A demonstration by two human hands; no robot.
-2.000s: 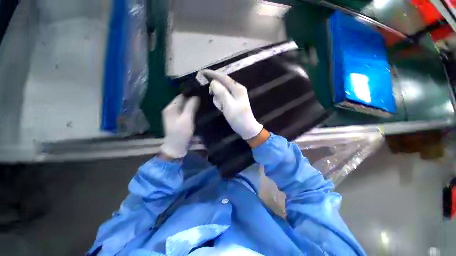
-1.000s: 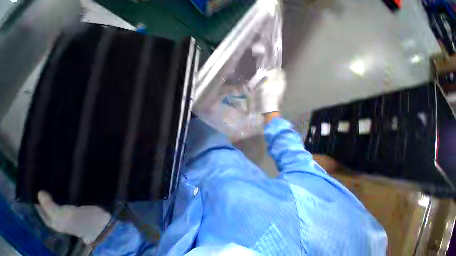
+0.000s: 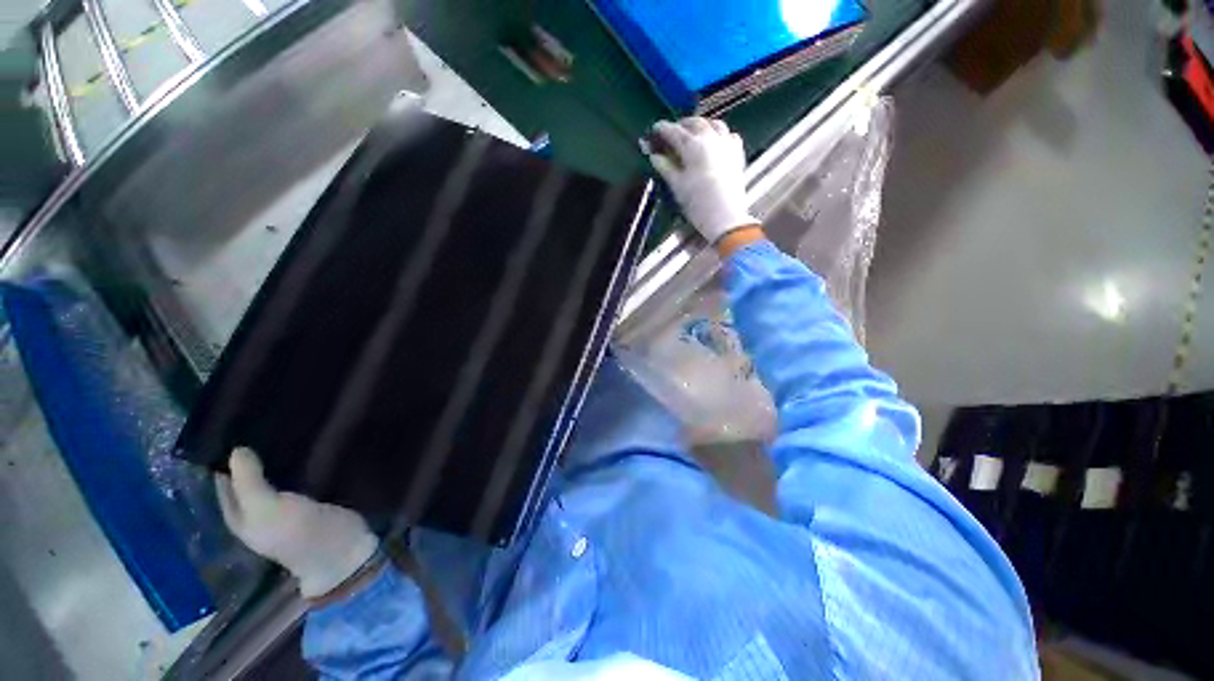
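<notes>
My gloved left hand point(image 3: 300, 532) grips the lower left corner of a black insulating sheet point(image 3: 426, 319), thumb on top and other fingers hidden beneath. The sheet is held tilted over a silver metal tray point(image 3: 253, 253), covering much of it. Pale bands cross the sheet, and a white strip runs along its right edge. My gloved right hand point(image 3: 699, 173) is at the bench edge, right of the sheet and not touching it. Its fingers are bent beside a small dark and grey piece; I cannot tell whether they hold it.
A glossy blue unit point(image 3: 732, 47) lies beyond my right hand. A clear plastic bag point(image 3: 839, 200) with scraps hangs from the aluminium rail. A neighbouring tray's blue edge point(image 3: 100, 452) with bubble wrap is at left. Black panels point(image 3: 1092, 532) with white labels stand at lower right.
My right hand has moved from the plastic bag up to the bench edge. My left hand still holds the sheet, which shows more tilted as the view has turned back toward the bench.
</notes>
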